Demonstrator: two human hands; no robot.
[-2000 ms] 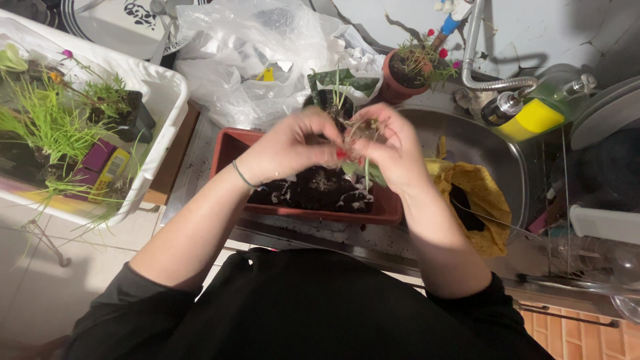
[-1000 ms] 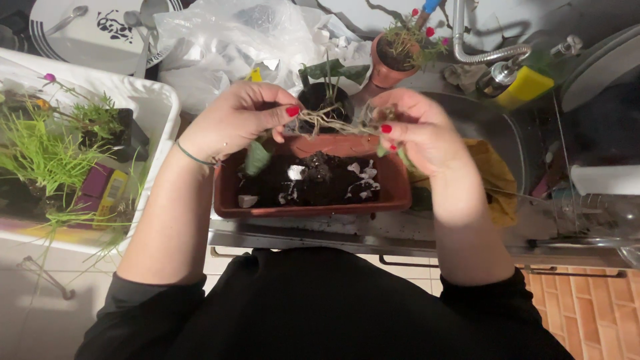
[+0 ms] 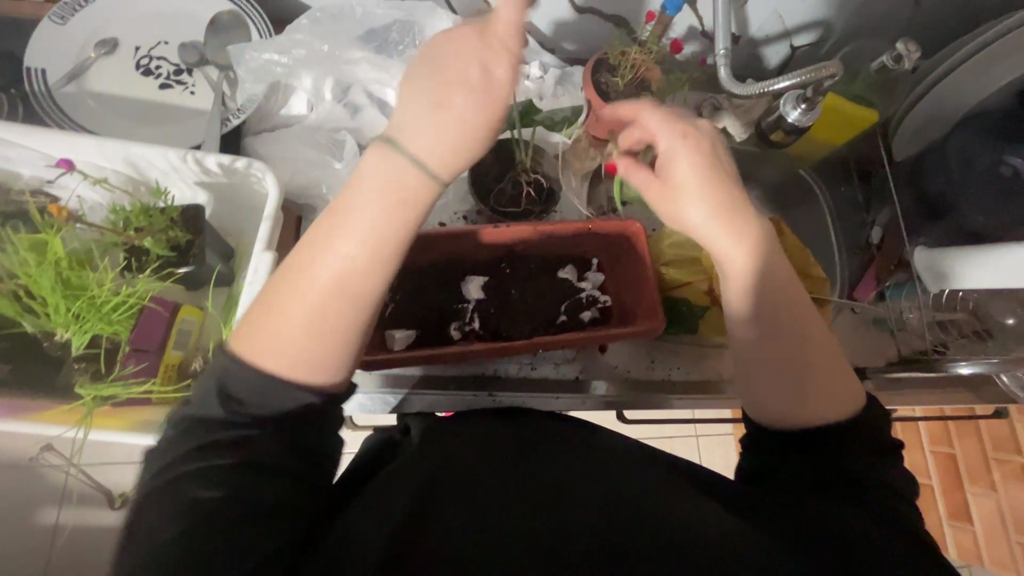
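Observation:
My left hand (image 3: 460, 88), blurred and with a thin band at its wrist, is raised above the plastic bags; its fingertips run to the top edge, so what it holds is hidden. My right hand (image 3: 676, 164) is bent in front of the small terracotta-coloured pot (image 3: 594, 100), with a bit of green leaf and pale roots by its fingers; its grip is blurred. Between the hands a dark round pot (image 3: 482, 180) holds a plant with bare roots on top. Below lies a reddish-brown rectangular planter (image 3: 520, 350) with dark soil (image 3: 520, 296) and white pieces (image 3: 474, 287).
At left stands a white tub (image 3: 268, 192) of potted plants. Behind are crumpled clear plastic bags (image 3: 320, 104) and a plate (image 3: 120, 104) with spoons. At right are a yellow bag (image 3: 680, 260) in the sink, a flexible faucet hose (image 3: 772, 86) and a dish rack (image 3: 964, 308).
My hands were together over the planter, then drew apart with stringy roots between them. Now both are farther forward, my left hand highest, and the planter's soil shows more fully.

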